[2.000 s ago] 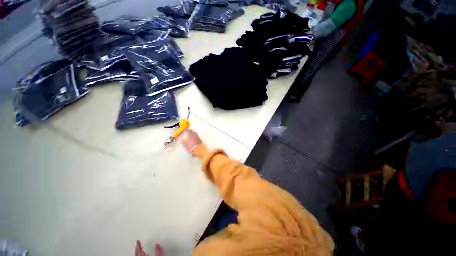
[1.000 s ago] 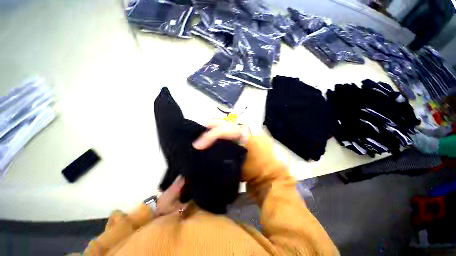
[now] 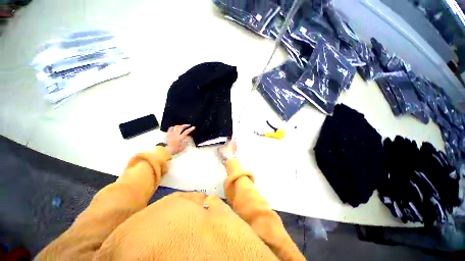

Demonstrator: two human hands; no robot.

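Black trousers [image 3: 201, 99], folded into a short block, lie flat on the white table in front of me, a white edge showing at their near end. My left hand [image 3: 178, 137] rests on their near left corner, fingers spread. My right hand [image 3: 228, 149] is at their near right corner; its fingertips are small and partly hidden, so I cannot tell if they pinch the cloth. Yellow-handled thread snips [image 3: 275, 134] lie on the table to the right of my right hand.
A black phone [image 3: 138, 126] lies left of the trousers. Clear printed bags [image 3: 84, 63] are stacked at the far left. Glossy packed trousers [image 3: 326, 74] are piled at the far right. Unpacked black trousers [image 3: 349, 155] lie at the right by the table edge [image 3: 326, 219].
The black trousers, earlier bunched and lifted in both my hands, now lie flat on the table. My hands have moved to their near corners. The view has turned left.
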